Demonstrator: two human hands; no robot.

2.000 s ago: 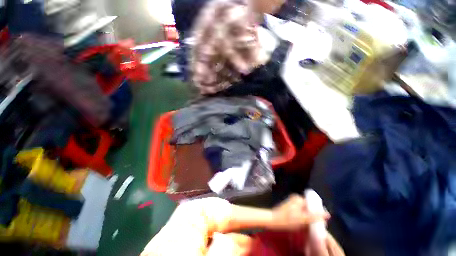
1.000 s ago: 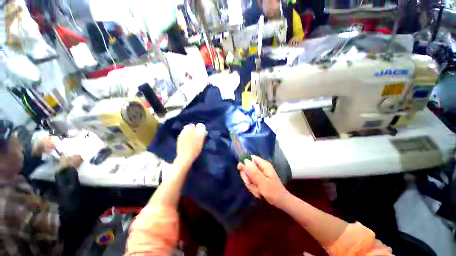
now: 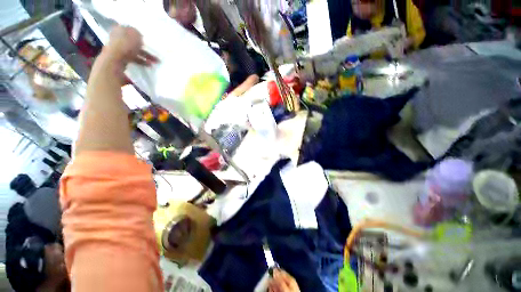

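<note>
The navy garment piece lies on the table at bottom centre, with a white strip on it. My right hand, cut off by the bottom edge, is shut on the small knife; its bright blade points up over the navy cloth. My left hand is raised at the upper left, away from the garment, in front of a large white surface. Its fingers are blurred, and whether it holds anything is unclear.
The yellowish neighbouring machine stands left of the navy cloth. A smartphone-like black bar lies behind it. A lilac thread cone, lime-green tag and orange tube are at right. More navy cloth and people are beyond.
The view has turned and moved in over the back of the table. My left hand has left the navy cloth and risen to the upper left. My right hand still holds the knife.
</note>
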